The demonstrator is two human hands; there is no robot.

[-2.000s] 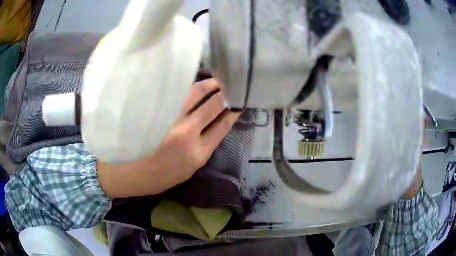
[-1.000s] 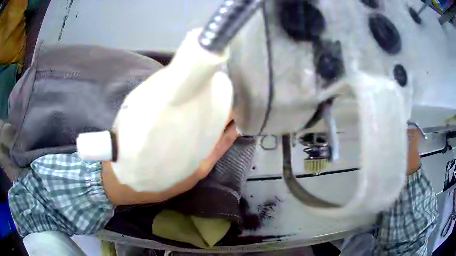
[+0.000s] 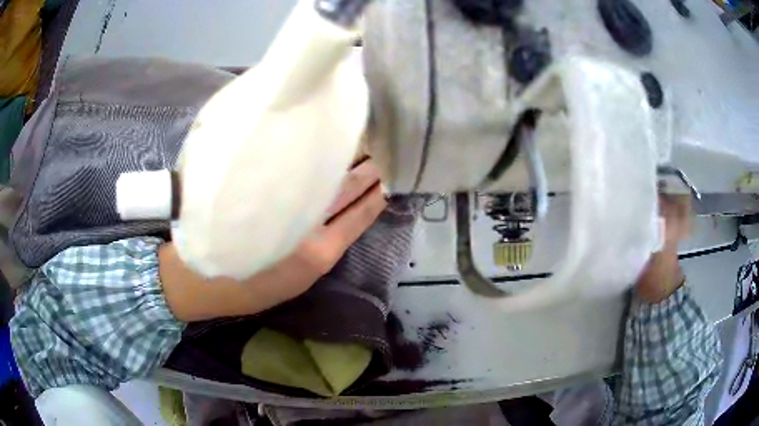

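Observation:
A grey-brown garment piece (image 3: 108, 150) lies on the white table, left of and under the sewing machine head (image 3: 466, 91). Its dark brown edge (image 3: 341, 316) and an olive-green patch (image 3: 304, 362) lie at the table's front. My left hand (image 3: 320, 250) rests on the cloth beside the needle area, fingers slightly apart; the lamp hides part of it and its fingertips are under the head. Whether it grips the cloth is unclear. My right hand (image 3: 666, 250) is blurred at the right end of the head, partly hidden by it.
The cream lamp (image 3: 270, 158) with a white knob hangs close in front of the view. A ribbed cream tension knob (image 3: 512, 253) shows below the head. The table's front edge (image 3: 466, 391) curves along the bottom. Yellow cloth (image 3: 18, 50) is at the far left.
The view has shifted, moving the lamp and machine head in the picture. More of my right hand shows at the machine's right end. My left hand stays on the cloth.

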